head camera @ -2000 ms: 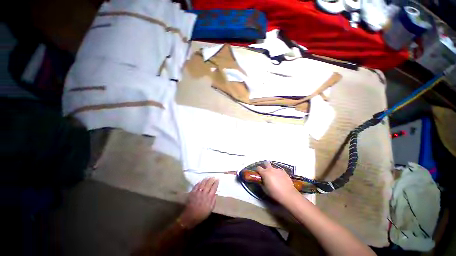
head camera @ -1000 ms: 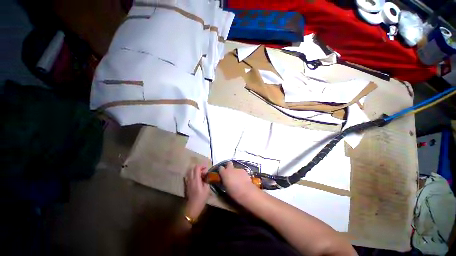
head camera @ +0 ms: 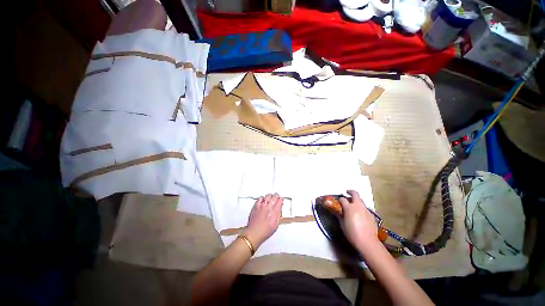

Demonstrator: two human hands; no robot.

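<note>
A white garment panel (head camera: 317, 173) lies flat on the beige pressing pad in front of me, with a tan seam allowance (head camera: 299, 219) running across its near part. My left hand (head camera: 266, 216) rests flat on the panel at that strip, fingers pointing away from me, holding nothing. My right hand (head camera: 356, 220) grips the orange-brown handle of the steam iron (head camera: 330, 205). The iron's pointed tip faces up and left over the panel's right part. My hand and forearm hide much of the iron; whether its soleplate touches the cloth is hard to tell.
Pressed panels (head camera: 134, 128) lie stacked at left. A crumpled white-and-tan heap (head camera: 311, 107) is at back centre. A blue patterned bundle (head camera: 251, 49) and red cloth (head camera: 358, 45) are behind. The iron's hose (head camera: 446, 206) curves at right beside a pale cloth bundle (head camera: 495, 221).
The iron, in my right hand, has moved right along the panel, uncovering the tan strip. My left hand has moved from the panel's near left edge onto the panel. The view has also shifted.
</note>
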